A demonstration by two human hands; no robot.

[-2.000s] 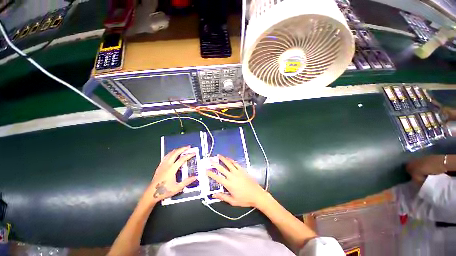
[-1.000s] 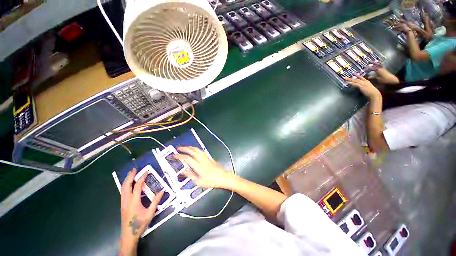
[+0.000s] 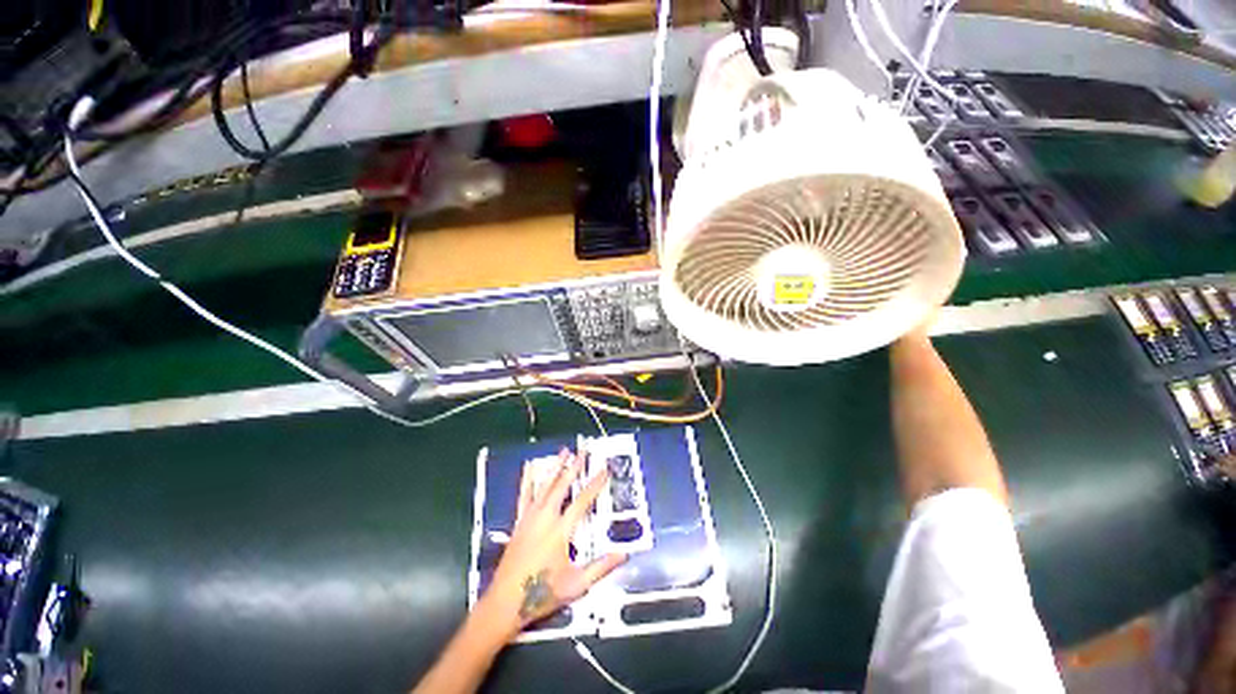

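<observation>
Two blue test fixtures with white slotted edges lie side by side on the green surface; the right one (image 3: pixel 678 522) is largely uncovered. A white phone back (image 3: pixel 626 502) with a dark printed area and dark oval lies at its left side. My left hand (image 3: pixel 546 542) rests over the left fixture (image 3: pixel 500 504), fingers spread, covering most of a white piece beneath. My right arm reaches forward beside the fan (image 3: pixel 813 244); its hand is hidden behind the fan. A white cable (image 3: pixel 767 542) loops around the right fixture.
The radio tester (image 3: pixel 481 332) stands behind the fixtures, with orange cables (image 3: pixel 651 403) at its front. A yellow-framed keypad phone (image 3: pixel 370 255) and a dark handset (image 3: pixel 613 217) lie on top. Phone trays are at the right (image 3: pixel 1182 366) and behind the fan. Dark items lie at far left.
The view has swung back left. My right hand has left the right-hand phone, and that arm now extends forward to the fan. My left hand now lies flatter over the left fixture.
</observation>
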